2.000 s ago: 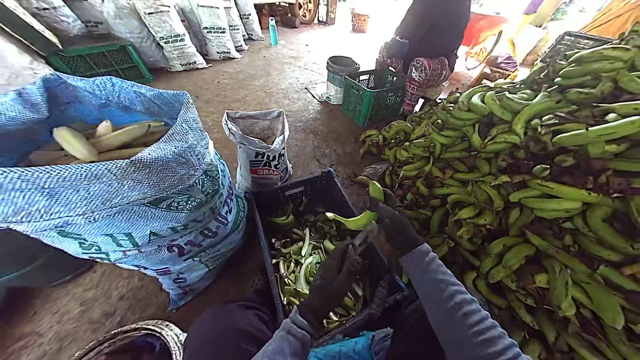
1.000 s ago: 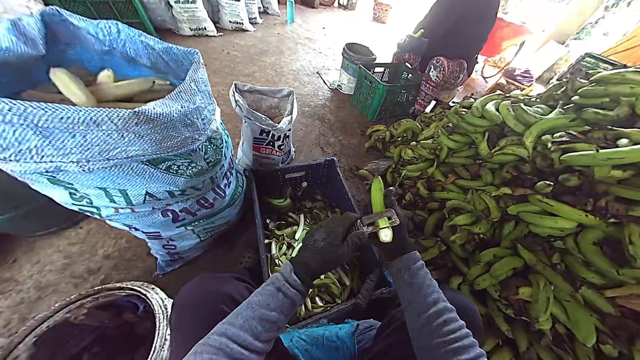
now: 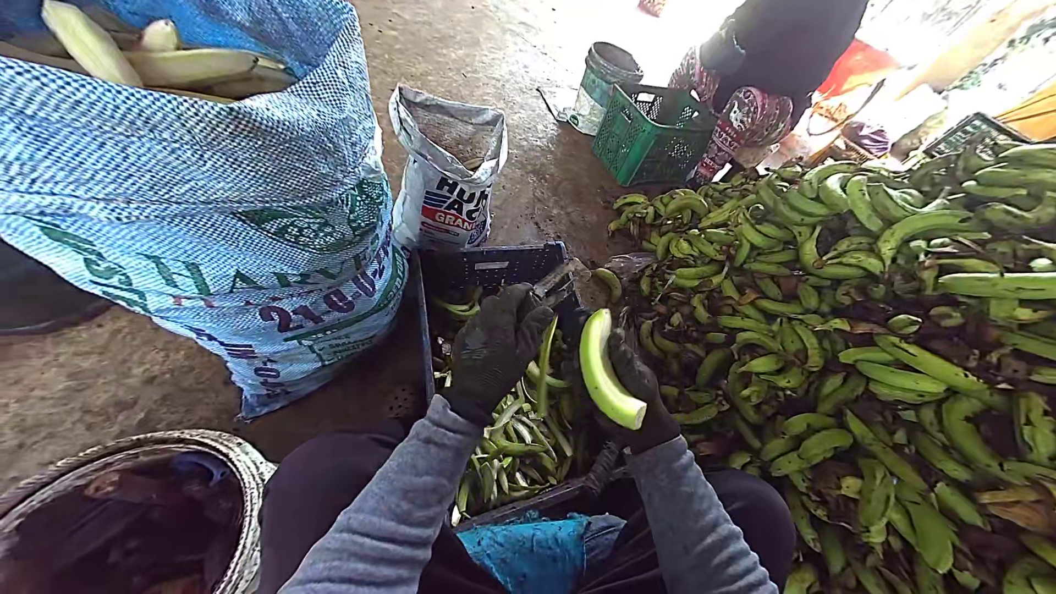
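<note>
My left hand [image 3: 495,346], in a dark glove, holds a peeling tool [image 3: 557,283] with a metal end above the crate. A strip of green peel [image 3: 545,363] hangs just beside its fingers. In my gloved right hand [image 3: 639,379] is a green plantain [image 3: 606,371], partly peeled, its cut end pointing down toward me. Below both hands, a dark plastic crate [image 3: 493,266] holds many peel strips [image 3: 520,445]. A large pile of green plantains [image 3: 899,371] lies to the right. Peeled plantains [image 3: 194,68] show in the open blue woven sack [image 3: 198,173] at left.
A smaller white sack [image 3: 450,194] stands behind the crate. Beyond are a bucket [image 3: 606,87], a green crate [image 3: 652,136] and a seated person [image 3: 767,74]. A round woven basket [image 3: 247,470] with dark contents sits at lower left, beside my leg.
The plantain, upright in my right hand a second ago with the tool against it, now tilts with its cut end toward me. My left hand and the tool have come away from it.
</note>
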